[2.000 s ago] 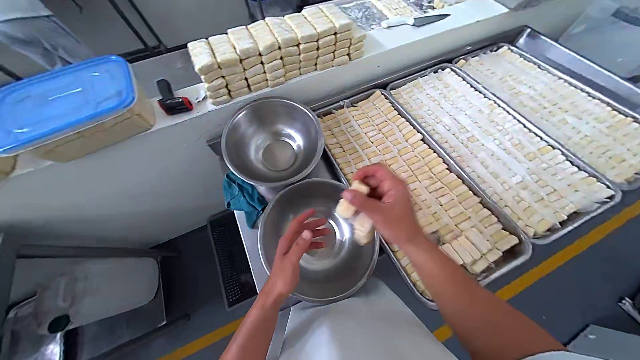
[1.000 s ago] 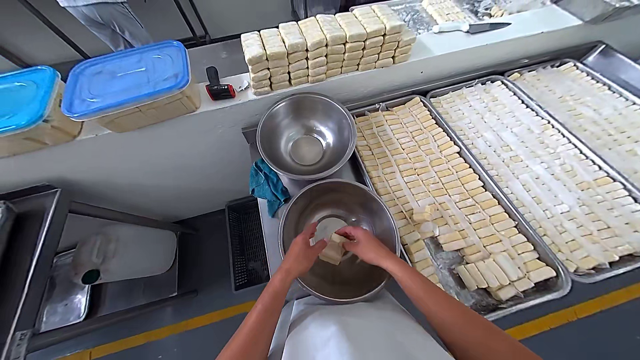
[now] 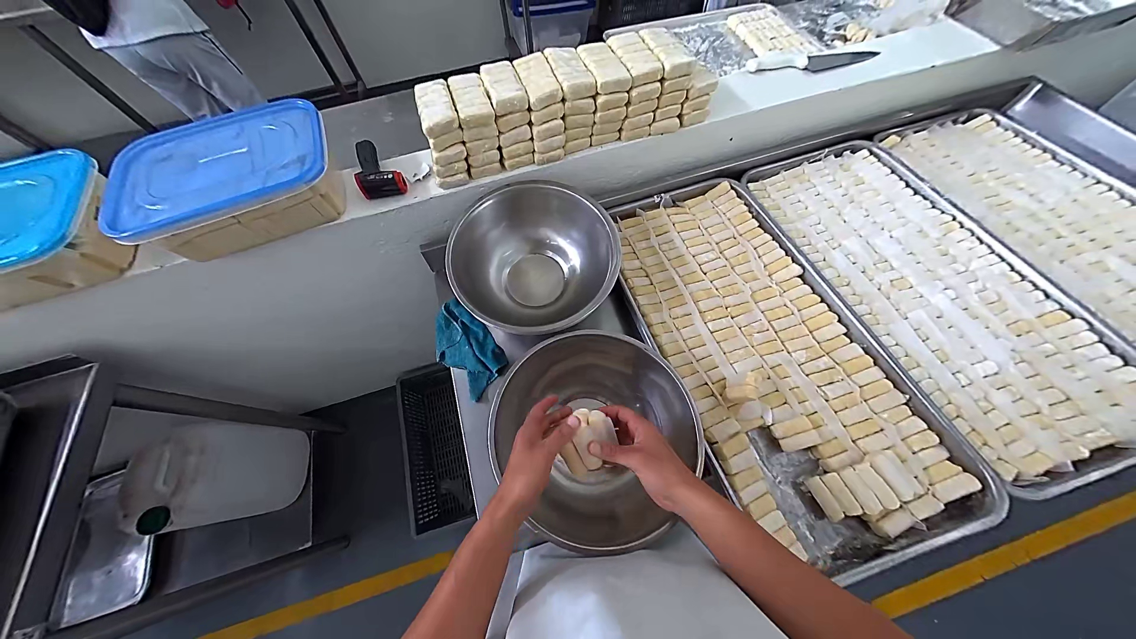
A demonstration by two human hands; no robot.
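Pale finger-shaped dough pieces (image 3: 588,441) are held side by side between both hands, above the near stainless steel bowl (image 3: 596,524). My left hand (image 3: 539,444) grips them from the left, and my right hand (image 3: 645,454) closes on them from the right. The far steel bowl (image 3: 532,257) touches or nearly touches the near one and looks empty. Right of the bowls lies a metal tray (image 3: 992,524) packed with rows of similar pieces (image 3: 754,302). A few pieces sit loosely on top of the rows, and its near part shows bare metal.
Two more filled trays (image 3: 958,302) stand further right. On the ledge are stacked dough blocks (image 3: 555,98), a knife (image 3: 812,60), a red and black tool (image 3: 380,173) and blue-lidded containers (image 3: 222,169). A teal cloth (image 3: 469,346) hangs by the bowls. A person (image 3: 169,53) stands beyond the ledge.
Two seconds ago my left hand was open and empty, with the pieces in my right hand; both hands now hold pieces together over the near bowl. The view has shifted left.
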